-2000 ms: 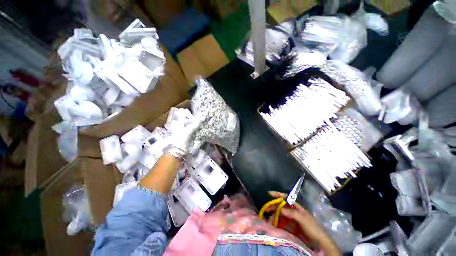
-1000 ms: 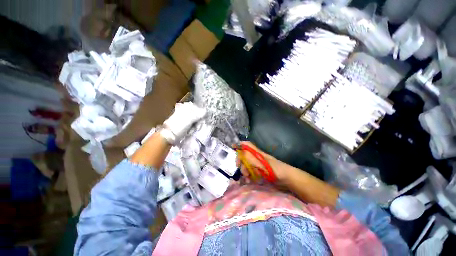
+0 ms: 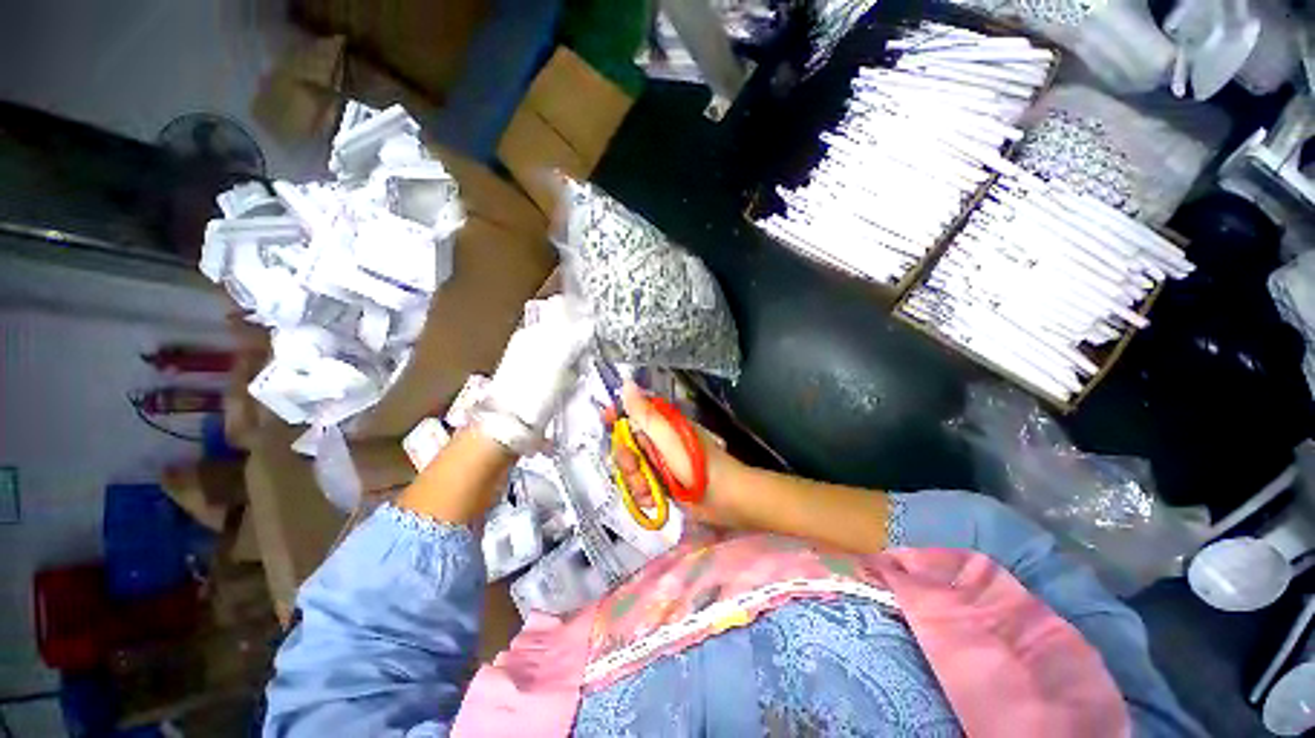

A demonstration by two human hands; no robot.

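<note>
My left hand (image 3: 537, 378), in a white glove, grips the edge of a bulging clear bag of small fasteners (image 3: 646, 289). My bare right hand (image 3: 666, 469) holds scissors (image 3: 661, 459) with red and yellow handles; their blades point at the bag's lower left side, close to my left hand. Whether the blades touch the bag is unclear. White plastic housings (image 3: 515, 539) lie in a heap below both hands, partly hidden by them.
A pile of white housings (image 3: 361, 274) stands at the left by brown carton flaps (image 3: 483, 289). Two trays of white sticks (image 3: 1027, 274) lie on the black bench (image 3: 851, 368) at the right. A crumpled clear bag (image 3: 1067, 469) and disc-ended arms (image 3: 1237, 574) lie lower right.
My right hand has brought the scissors from the bench side leftward and up to the bag by my left hand. My left hand stays at the bag. The view has shifted.
</note>
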